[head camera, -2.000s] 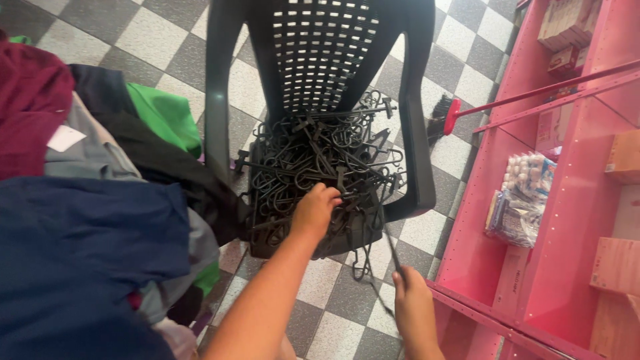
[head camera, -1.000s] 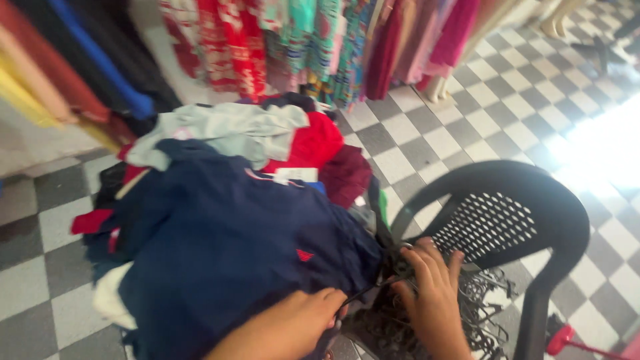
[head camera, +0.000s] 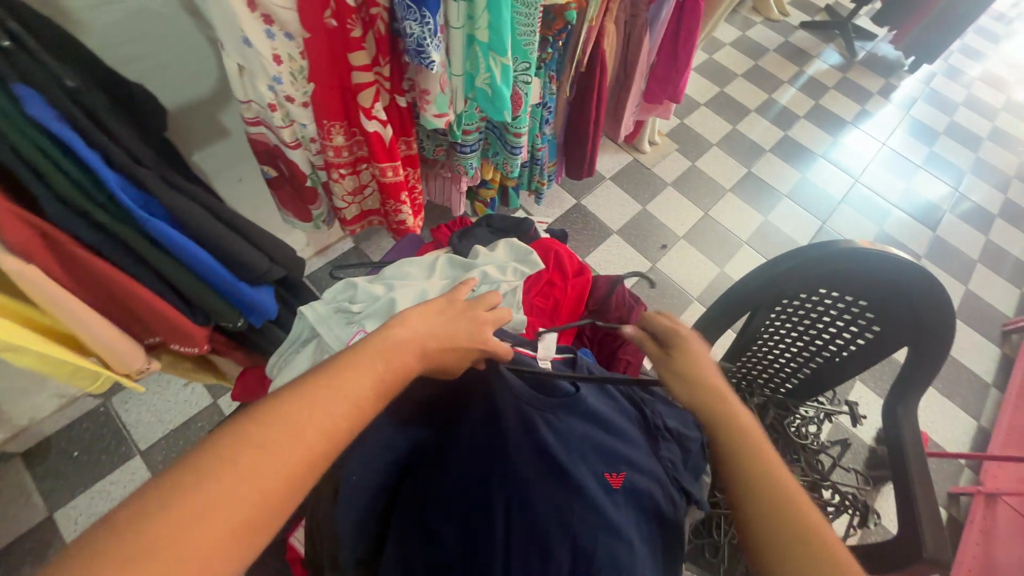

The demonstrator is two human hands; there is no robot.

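A navy T-shirt (head camera: 552,480) with a small red chest logo lies on top of a pile of clothes. My left hand (head camera: 456,330) is at its neckline, fingertips on the collar fabric. My right hand (head camera: 672,352) grips a black plastic hanger (head camera: 588,376) by its right part. The hanger's bar crosses the shirt's neck opening, and its hook points up to the right; how far it sits inside the shirt is hard to tell. A white neck label (head camera: 547,349) shows between my hands. Beyond the collar lie a pale grey-green garment (head camera: 416,292), a red one (head camera: 558,284) and a maroon one (head camera: 614,312).
At the right stands a black plastic chair (head camera: 916,296) with a heap of black hangers (head camera: 816,464) on its seat. Printed dresses (head camera: 360,120) hang behind the pile. Dark, blue, red and yellow garments (head camera: 144,208) hang at the left. A pink shelf edge (head camera: 996,480) is at far right.
My hands were at the hanger heap on the chair two seconds ago. Now they are at the navy shirt's collar with a hanger. The view has swung to the clothes pile.
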